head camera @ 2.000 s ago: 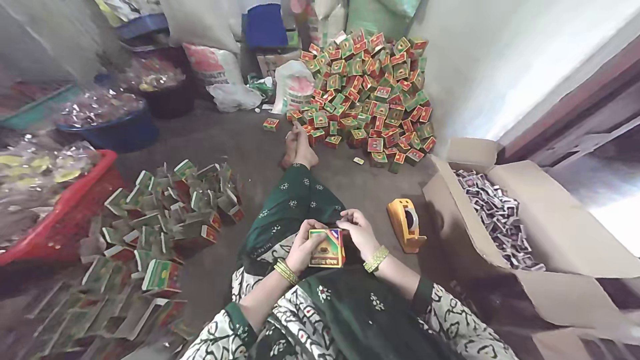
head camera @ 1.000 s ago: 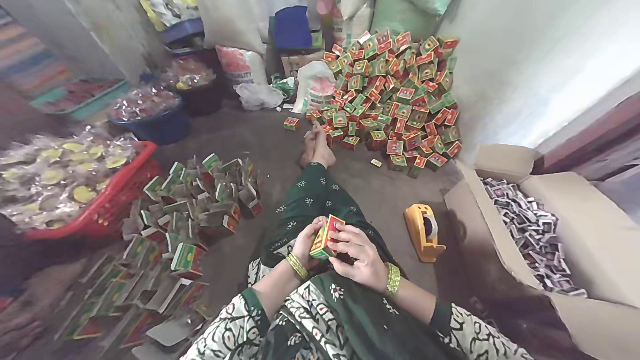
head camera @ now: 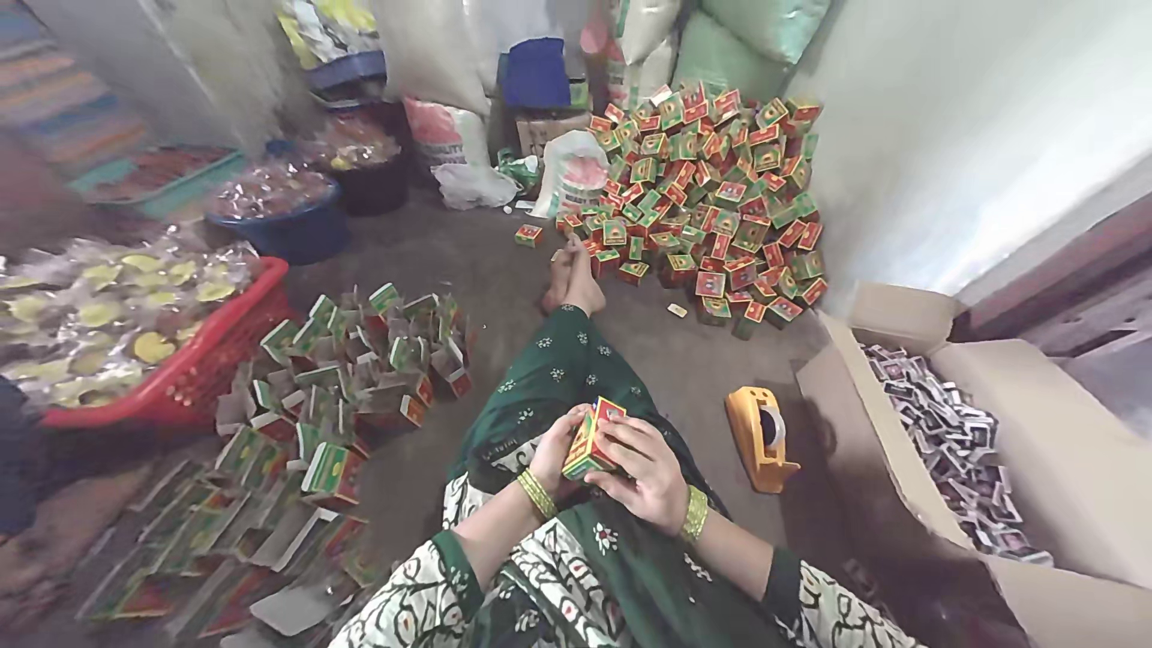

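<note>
A small red, yellow and green cardboard box (head camera: 594, 438) is held above my lap, tilted. My left hand (head camera: 556, 454) grips its left side, and my right hand (head camera: 643, 468) has its fingers over the right side and lower corner. To the right on the floor lies a yellow tape dispenser (head camera: 754, 441) with a roll of tape. Many similar boxes (head camera: 720, 207) form a heap beyond my feet. On the left, rows of cartons (head camera: 333, 396) stand on the floor, several with raised flaps.
An open cardboard box (head camera: 855, 432) at right contains many small dark-and-white packets (head camera: 954, 450). At left are a red basket (head camera: 225, 346) of clear-wrapped items and a blue tub (head camera: 288, 225). Sacks (head camera: 450, 135) stand along the back. A single small box (head camera: 528, 235) lies near my feet.
The small box has turned in my hands from its broad printed face to a tilted, narrower view. My right hand has come over its right side. The view has shifted left.
</note>
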